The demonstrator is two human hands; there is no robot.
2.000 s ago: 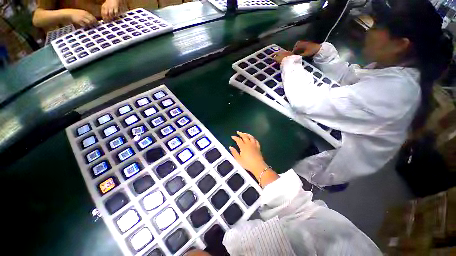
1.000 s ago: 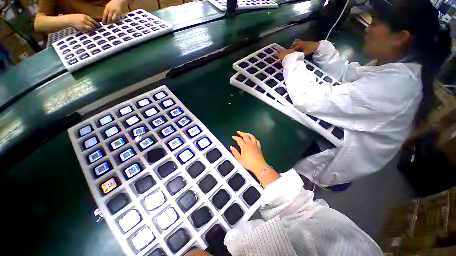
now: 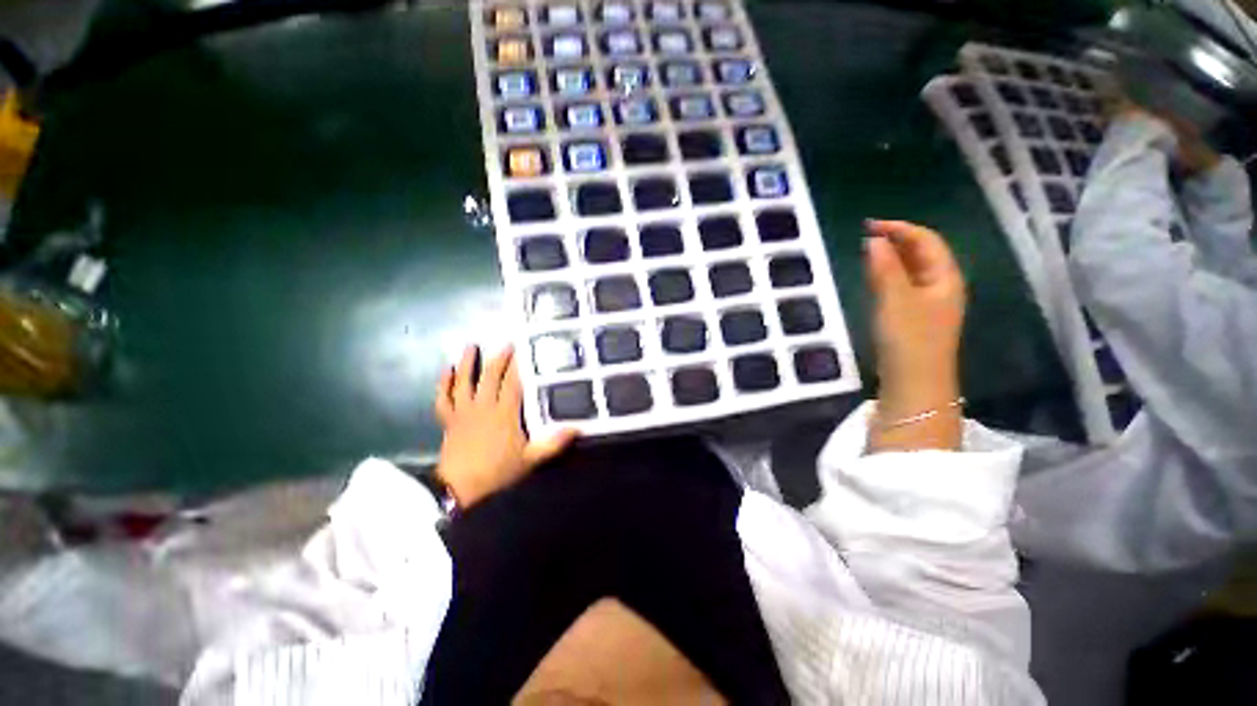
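The white foam tray lies lengthwise in front of me, with a dark rounded-square smartwatch body in each pocket shown. The far rows have lit screens, mostly bluish-white, with a few orange ones at the left edge. The near rows are mostly dark; two at the left look pale. My left hand rests at the tray's near left corner, fingers spread, thumb at the rim. My right hand is beside the tray's right edge, fingers bent with fingertips close together; I cannot tell if it holds anything.
The trays lie on a dark-green bench. At the right, a person in a white smock reaches over two overlapping trays. Clear plastic and yellow items are at the far left. A small clear scrap lies by my tray's left edge.
The view has turned downward. My left hand is now visible at the near left corner. My right hand's fingers have gone from spread to bent. Several near-left bright screens are now dark or pale.
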